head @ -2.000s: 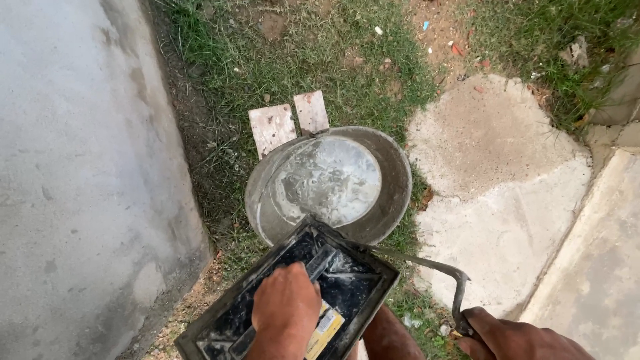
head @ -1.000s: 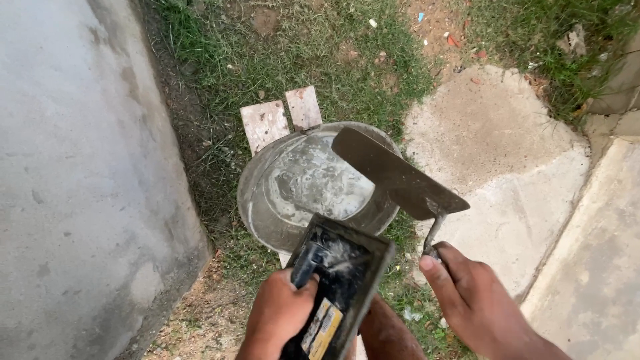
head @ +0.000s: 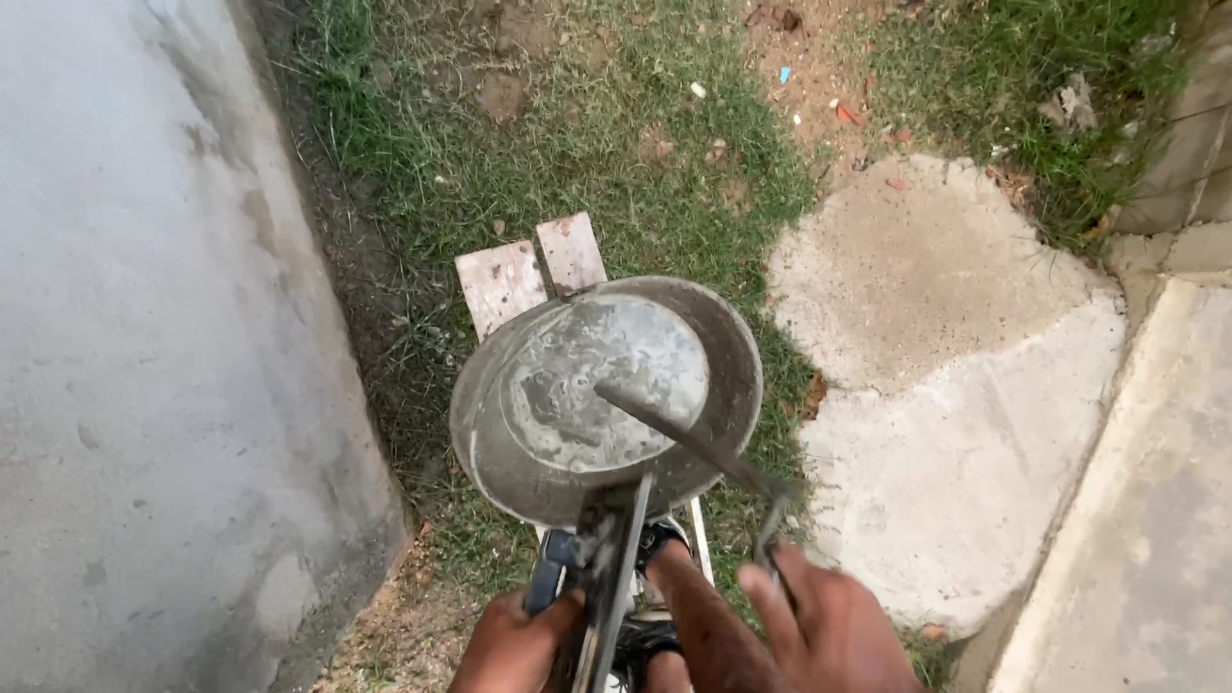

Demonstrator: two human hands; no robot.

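Near the bottom of the head view, my left hand grips the handle of a black plastering float, which is turned on edge. My right hand holds a masonry trowel by its handle, the blade nearly edge-on and pointing up and left over the tub. Below both tools stands a round metal tub with wet grey residue on its floor. The float's far end overlaps the tub's near rim in view; whether they touch cannot be told.
Two pale boards stick out beyond the tub's far side. A grey plastered wall runs along the left. Grass surrounds the tub, with a rough concrete slab to the right and a concrete ledge past it. The person's feet are close below the tub.
The float has turned from showing its broad handle side to standing on edge. The trowel blade, broad side visible a second ago, now shows nearly edge-on and lower over the tub.
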